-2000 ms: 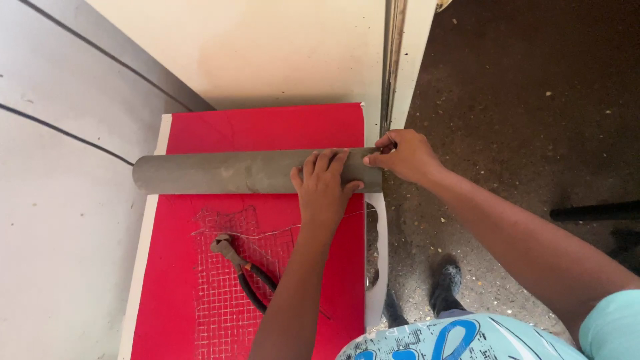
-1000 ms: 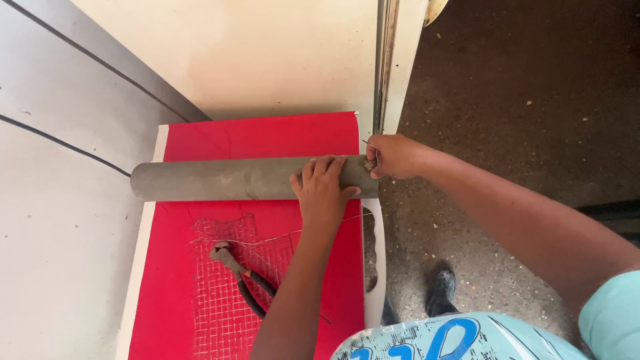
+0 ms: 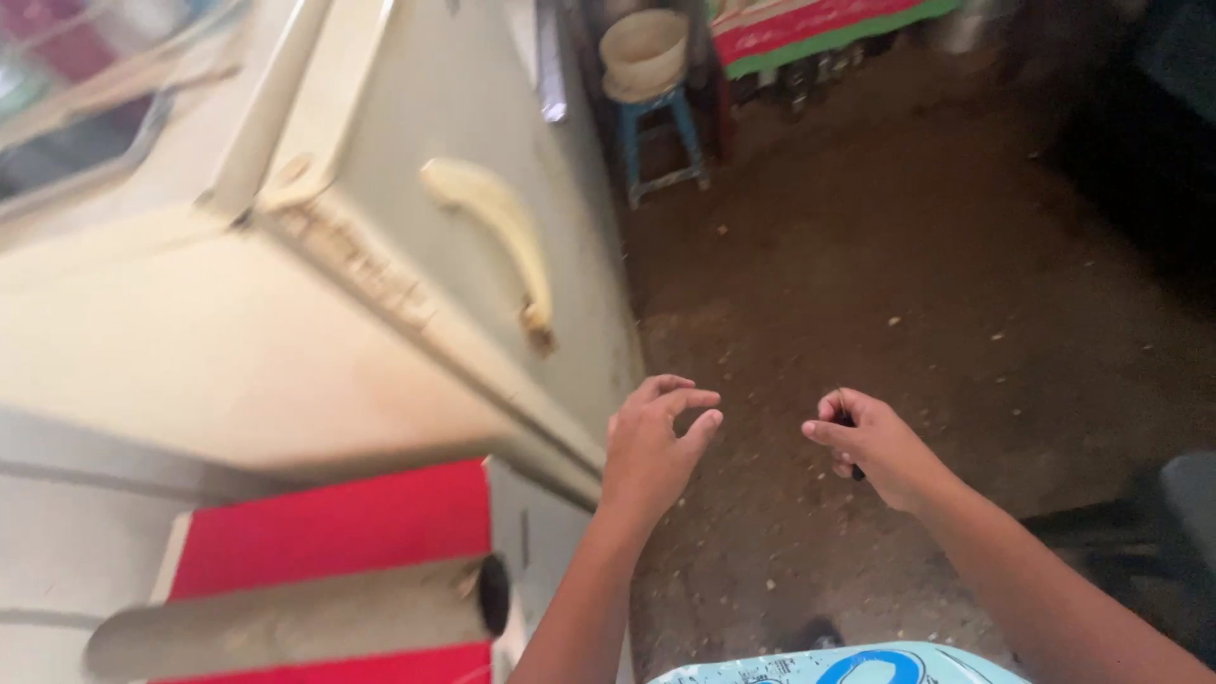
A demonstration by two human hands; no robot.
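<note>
A grey pipe [image 3: 304, 617] lies across a red-topped surface [image 3: 342, 532] at the lower left, its dark open end facing right. My left hand [image 3: 660, 442] is raised over the floor beside the refrigerator, fingers apart and holding nothing. To its right, my right hand [image 3: 860, 442] is closed around a small dark object [image 3: 857, 471], mostly hidden by the fingers; a thin wire-like piece shows at the fingertips. The object's kind cannot be told.
A worn cream refrigerator [image 3: 456, 247] with a curved handle [image 3: 503, 237] stands at left. Farther back are a blue stool [image 3: 660, 142] bearing a pale bucket [image 3: 646, 52], and a table with a red and green cover [image 3: 826, 28]. Small bits dot the brown floor [image 3: 893, 285].
The view has swung up and right. My left hand has let go of the pipe, and my right hand has left the pipe's right end. The pliers and wire mesh are out of view.
</note>
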